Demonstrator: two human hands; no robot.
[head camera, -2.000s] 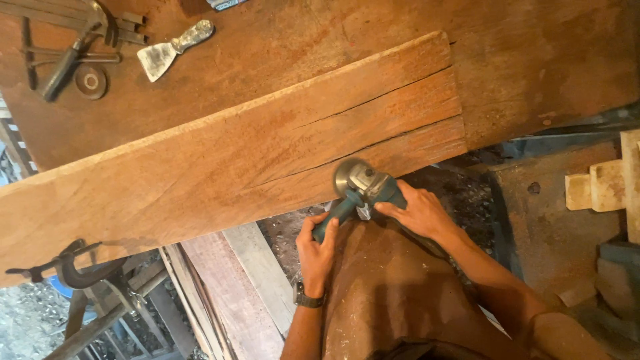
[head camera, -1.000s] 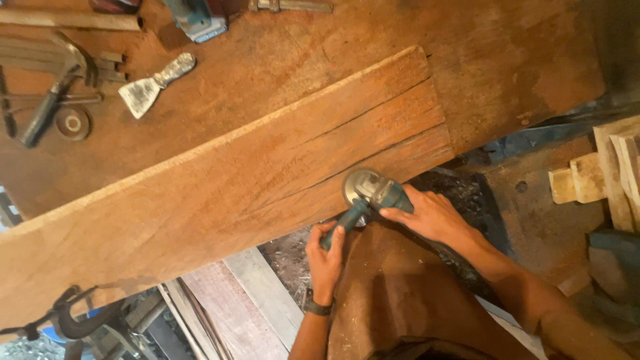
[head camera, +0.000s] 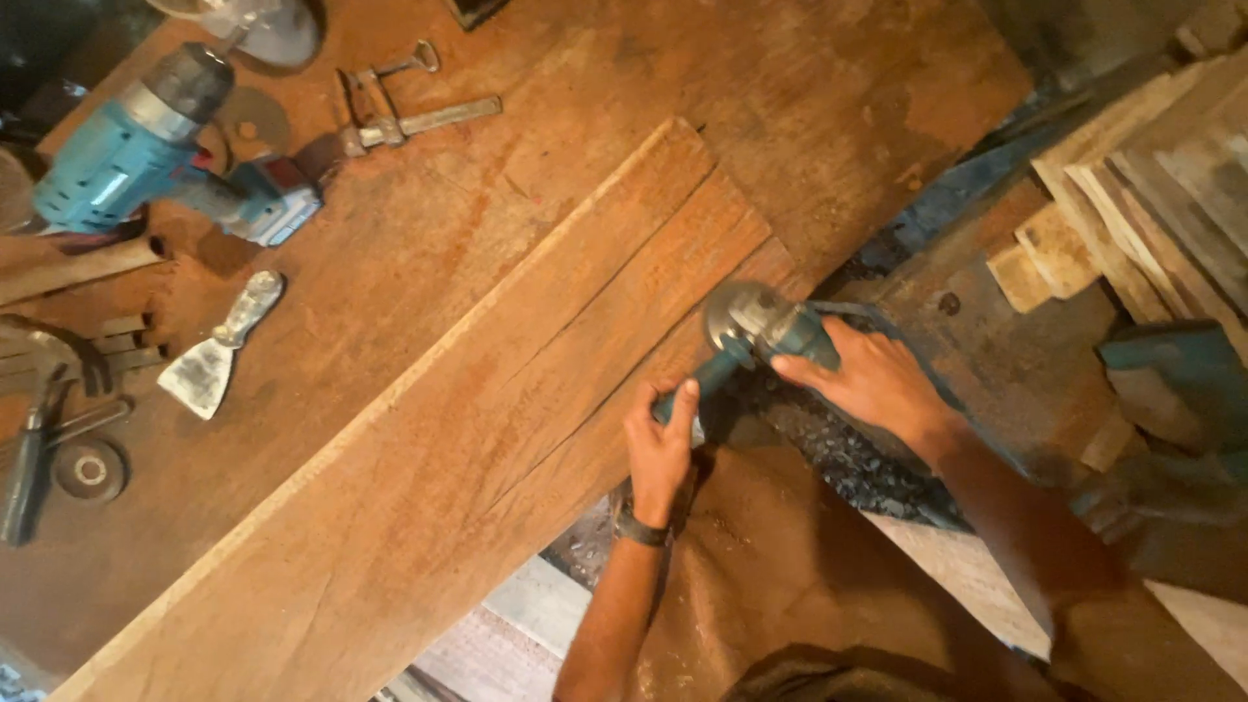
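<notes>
My right hand (head camera: 863, 375) grips the body of a teal angle grinder (head camera: 770, 327). Around its side handle, my left hand (head camera: 665, 429) is closed, with a dark band on the wrist. The grinder's round disc lies over the near edge of a long wooden plank (head camera: 468, 419), close to the plank's right end; whether it touches the wood cannot be told. Long dark cracks run along the grain from that end. The plank lies slantwise on a brown wooden workbench (head camera: 829, 117).
On the bench at the left are a cordless drill (head camera: 127, 156), a bar clamp (head camera: 419, 119), a putty knife (head camera: 219, 351), a claw hammer (head camera: 34, 419) and a grinding disc (head camera: 90, 470). Stacked boards (head camera: 1160, 185) stand at the right; more boards (head camera: 487, 643) lie below the plank.
The grinder, with both hands on it, has moved along the plank's near edge toward its right end. The view has turned and shifted, bringing the whole drill into sight.
</notes>
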